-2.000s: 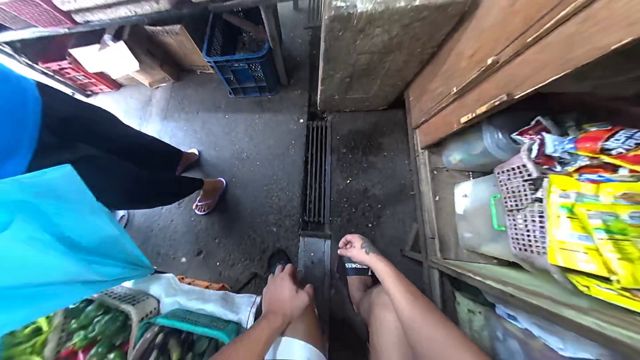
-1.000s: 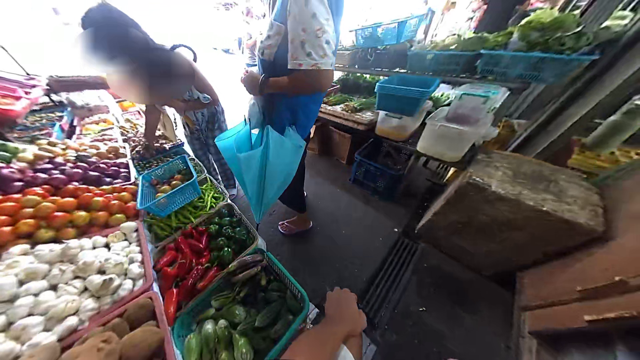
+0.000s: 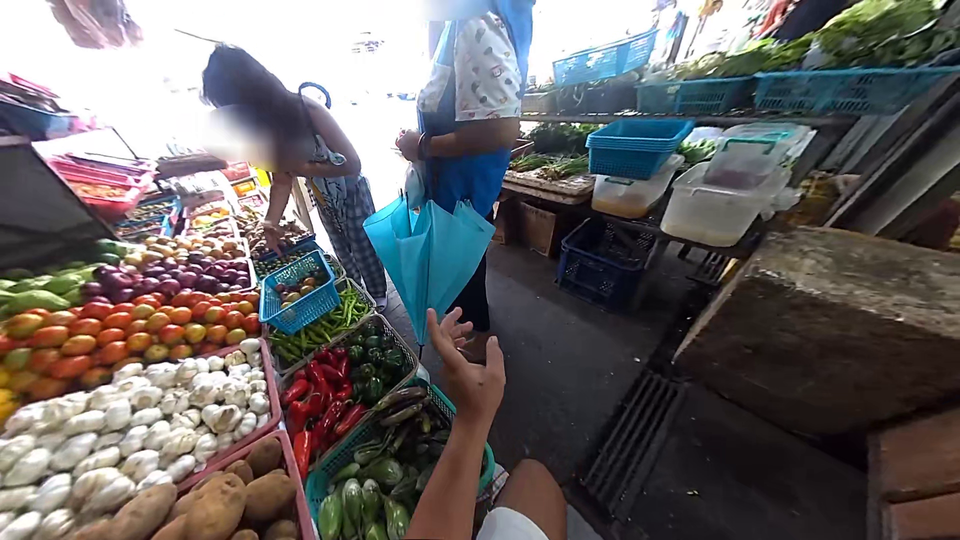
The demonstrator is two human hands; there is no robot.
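My left hand (image 3: 469, 371) is raised at lower centre, its fingers apart and nothing held in them. It appears just in front of the lower end of a folded light-blue umbrella (image 3: 427, 255); whether they touch is unclear. A standing person in a blue apron (image 3: 480, 169) is behind the umbrella. Below and left of my hand, a green basket holds eggplants (image 3: 367, 499), beside red peppers (image 3: 322, 394) and green bell peppers (image 3: 375, 364). My right hand is out of view.
Garlic (image 3: 135, 420), potatoes (image 3: 217, 502) and tomatoes (image 3: 135, 330) fill trays at left. Another person (image 3: 322, 150) bends over the stall. At right are a floor grate (image 3: 634, 442), a large worn block (image 3: 840, 322), a dark blue crate (image 3: 607, 262) and plastic tubs (image 3: 720, 202).
The view has swung up from the floor to the stall. My left hand, low near my leg before, is now lifted with its fingers spread. My right hand, visible two seconds ago, is out of frame.
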